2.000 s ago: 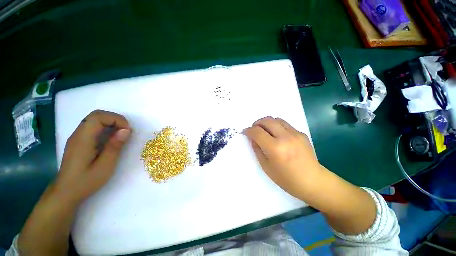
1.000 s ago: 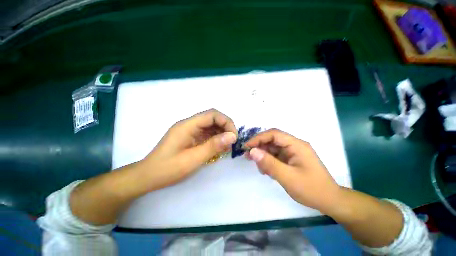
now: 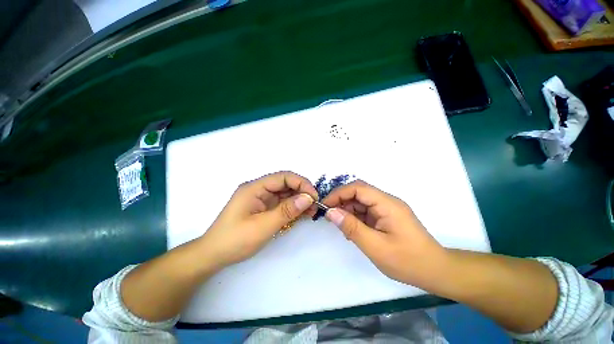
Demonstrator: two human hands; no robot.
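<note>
My left hand point(image 3: 259, 213) and my right hand point(image 3: 378, 232) meet over the white board point(image 3: 242, 151). A thin silver sliver, the fine metal tool point(image 3: 321, 205), runs between both sets of fingertips. My right fingertips pinch it. My left thumb and finger are pinched at its other end; any tiny piece there is too small to tell. The dark small parts point(image 3: 334, 181) lie just behind the fingertips, partly hidden. The gold-coloured small parts point(image 3: 286, 227) show only as a strip beside my left hand, which covers the rest. A few small loose pieces point(image 3: 338, 132) lie near the board's top.
Two zip bags point(image 3: 132, 181) lie left of the board. A smartphone point(image 3: 454, 72) is at its upper right corner. Spare tweezers point(image 3: 514, 87) and crumpled white paper point(image 3: 564, 121) lie further right. A purple packet point(image 3: 572, 13) sits on a wooden tray point(image 3: 549, 30). A clear round rim point(image 3: 330, 103) shows at the board's top edge.
My hands were apart, on either side of the piles, and have come together over them. The gold pile is now mostly covered. The camera view has also shifted and tilted.
</note>
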